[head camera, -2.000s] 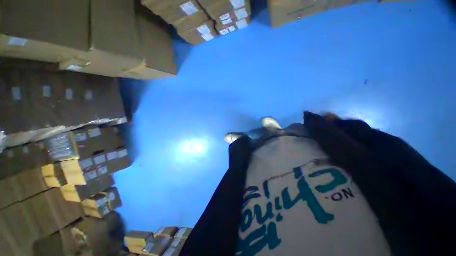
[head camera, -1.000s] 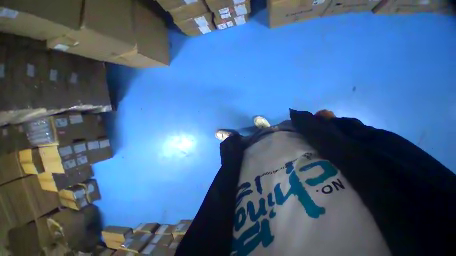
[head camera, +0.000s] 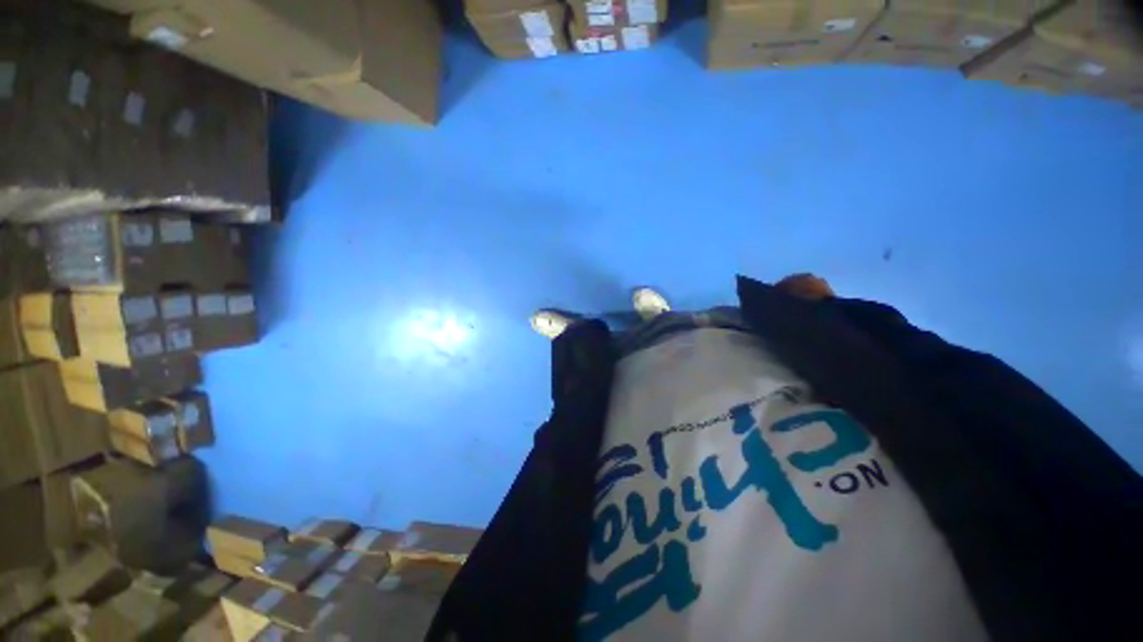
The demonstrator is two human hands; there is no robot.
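Note:
A small part of my right hand point(head camera: 805, 286) shows beyond the dark jacket at the centre right; its fingers are hidden and I cannot tell whether it holds anything. My left hand is not in view. No held thing shows. Small labelled cartons point(head camera: 433, 539) stand side by side at the lower left. More labelled cartons point(head camera: 159, 324) are stacked at the left, one topped with a shiny clear-looking surface. Neither hand touches a carton.
Large brown cartons point(head camera: 796, 35) line the top right. Another large carton point(head camera: 301, 48) stands at the upper left, above a dark, film-edged stack point(head camera: 132, 132). The blue floor point(head camera: 414, 238) lies between the cartons and my light shoes point(head camera: 649, 301).
The view has shifted. The left stacks sit further left and higher in the picture, and more cartons show at the top right and bottom left. My right hand stays beside the jacket.

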